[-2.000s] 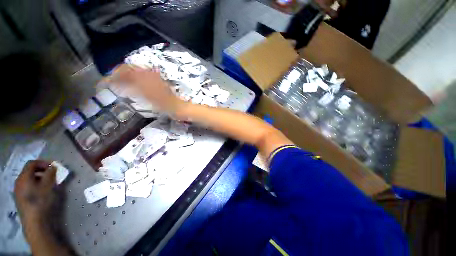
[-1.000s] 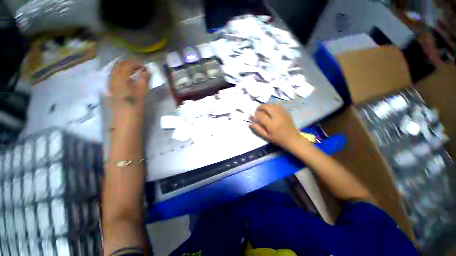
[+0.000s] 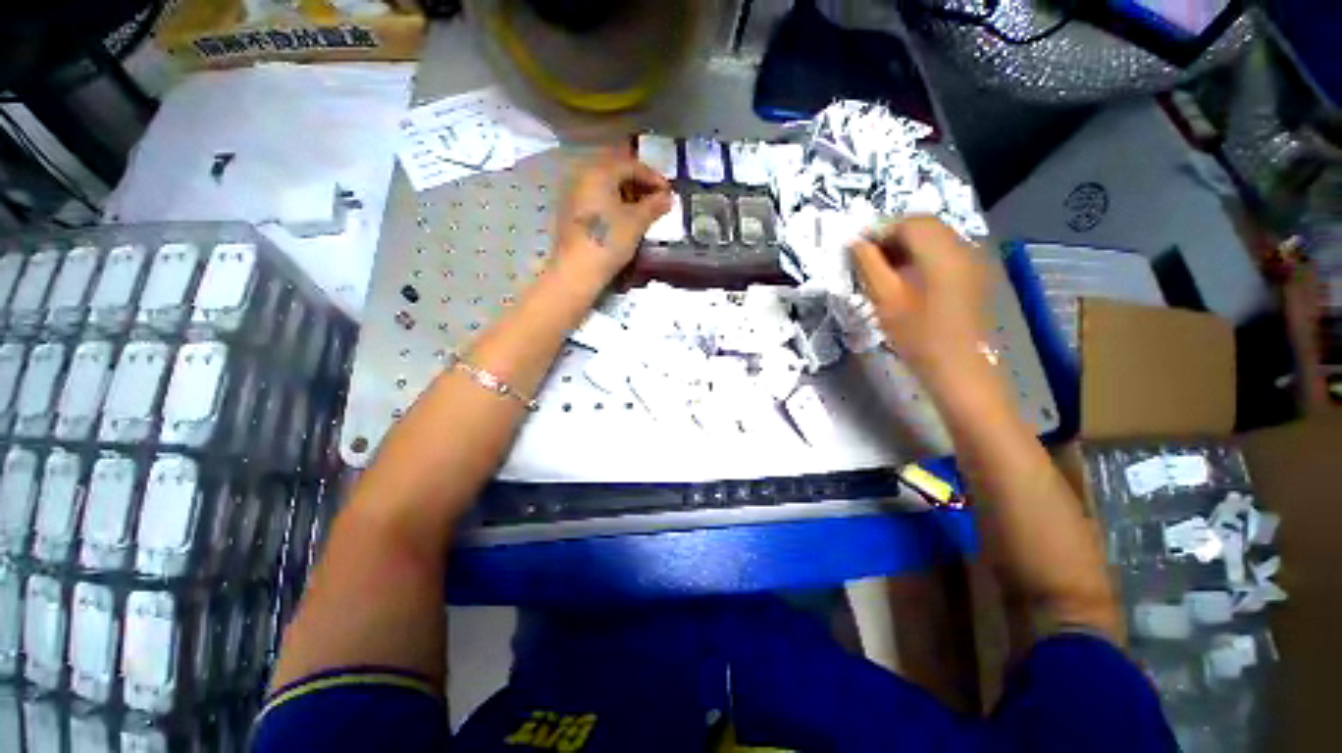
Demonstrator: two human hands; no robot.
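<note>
The dark red-brown fixture sits on the perforated plate, with two rows of three pockets. White housings show in the back row, and the middle and right front pockets look grey. My left hand is at the fixture's left front pocket, fingertips pinched on a white housing there. My right hand is right of the fixture, over the pile of white housings, fingers curled; whether it holds a part is unclear. More loose white housings lie in front of the fixture.
Stacked clear blister trays stand at left. A machine head with a yellow ring hangs behind the fixture. A cardboard carton is at right. A black slotted strip, a yellow-and-black tool and a blue edge are in front.
The view has turned and levelled. My left hand has moved from left of the fixture to its front left pocket. My right hand has moved from the plate's front area to the pile.
</note>
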